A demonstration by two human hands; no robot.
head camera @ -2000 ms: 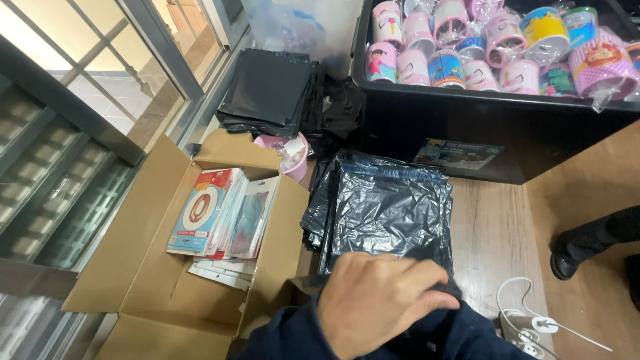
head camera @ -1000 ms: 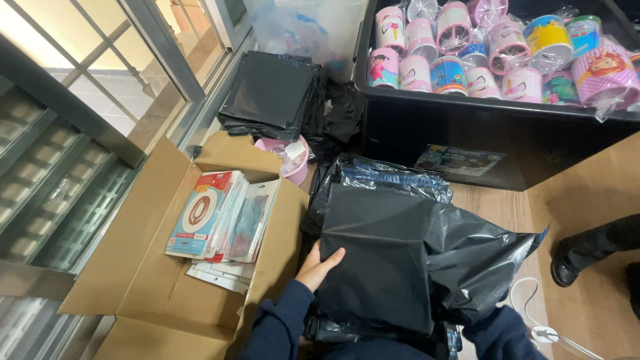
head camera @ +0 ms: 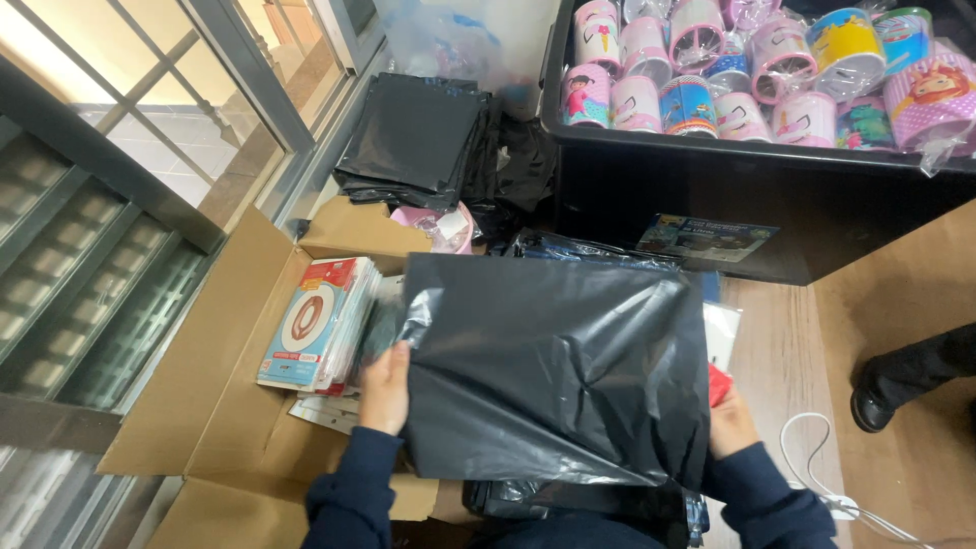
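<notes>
A flat black plastic bag [head camera: 557, 366] is stretched between my hands in the head view. My left hand [head camera: 385, 389] grips its left edge, thumb on top. At its right edge, my right hand [head camera: 728, 419] is closed on a red item [head camera: 718, 385], and a white packet [head camera: 722, 328] pokes out just above; whether that hand also pinches the bag is hard to tell. More black bags [head camera: 595, 248] lie beneath. Left of the bag, an open cardboard box [head camera: 229, 427] holds a stack of flat packets [head camera: 313, 328], the top one picturing a ring-shaped balloon.
A black plastic bin [head camera: 686, 183] full of wrapped cartoon-print tins [head camera: 740, 118] stands at the upper right. Folded black bags [head camera: 415, 141] and a pink container [head camera: 461, 229] are behind the box. White cables [head camera: 839, 503] lie at the right, near a person's shoe [head camera: 873, 404].
The black bag, lying on the pile under my left hand one second ago, is now lifted and spread. Red and white items now show by my right hand.
</notes>
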